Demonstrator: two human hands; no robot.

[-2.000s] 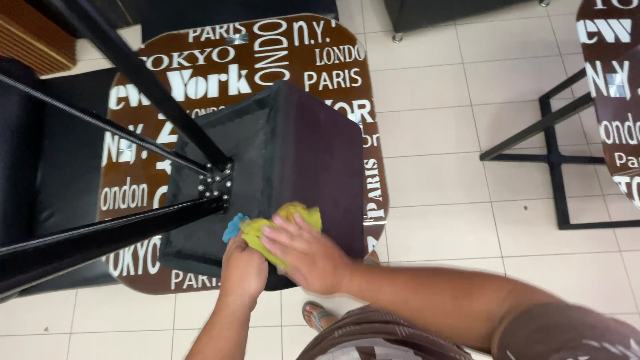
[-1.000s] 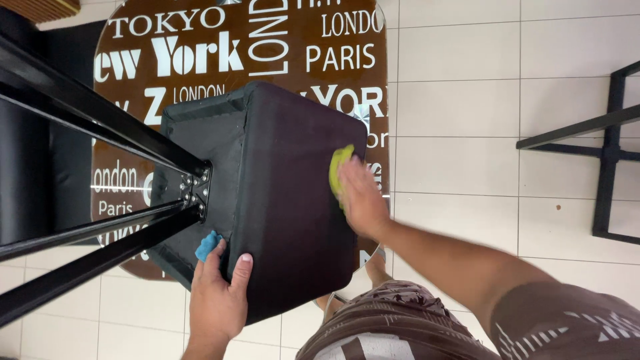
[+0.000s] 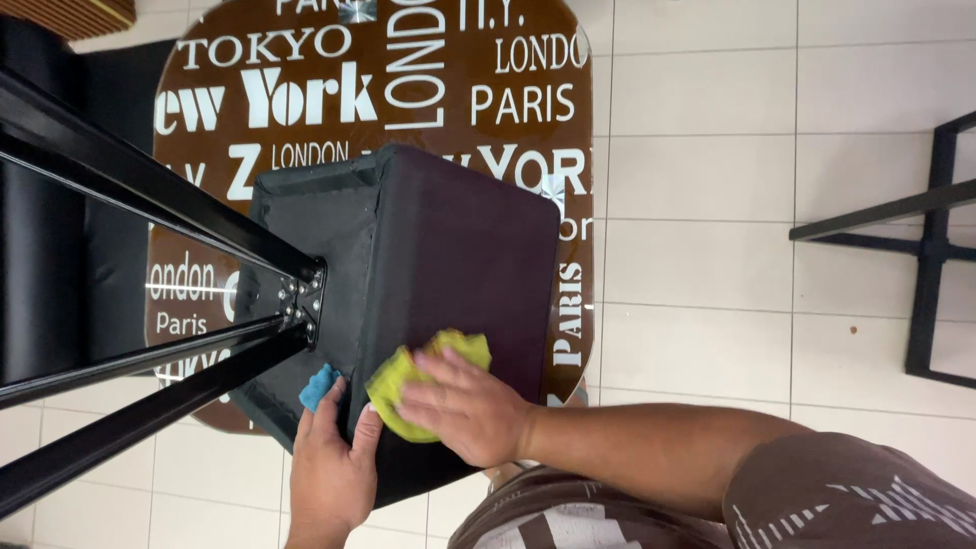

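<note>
A padded chair seat (image 3: pixel 473 267) in dark upholstery lies tipped on its side on a glass-topped table, its black underside (image 3: pixel 320 221) facing left. Black metal legs (image 3: pixel 175 191) run from a screwed bracket (image 3: pixel 303 301) toward the left edge of the view. My right hand (image 3: pixel 465 404) lies over a yellow-green cloth (image 3: pixel 404 389), pressed against the upholstery near its lower left part. Gripping the lower edge of the seat is my left hand (image 3: pixel 334 457), with a small blue cloth (image 3: pixel 319 386) under its fingertips on the underside.
The brown table top (image 3: pixel 427 91) with white city names extends behind the seat. Black upholstered seating (image 3: pixel 114 221) stands at the left. A black metal table base (image 3: pixel 926 236) is at the right, on pale floor tiles (image 3: pixel 694 183). A slatted wooden piece (image 3: pixel 69 15) shows at top left.
The yellow-green cloth under my right hand has moved from the right edge of the seat to its lower left part since one second ago. My left hand still holds the lower edge.
</note>
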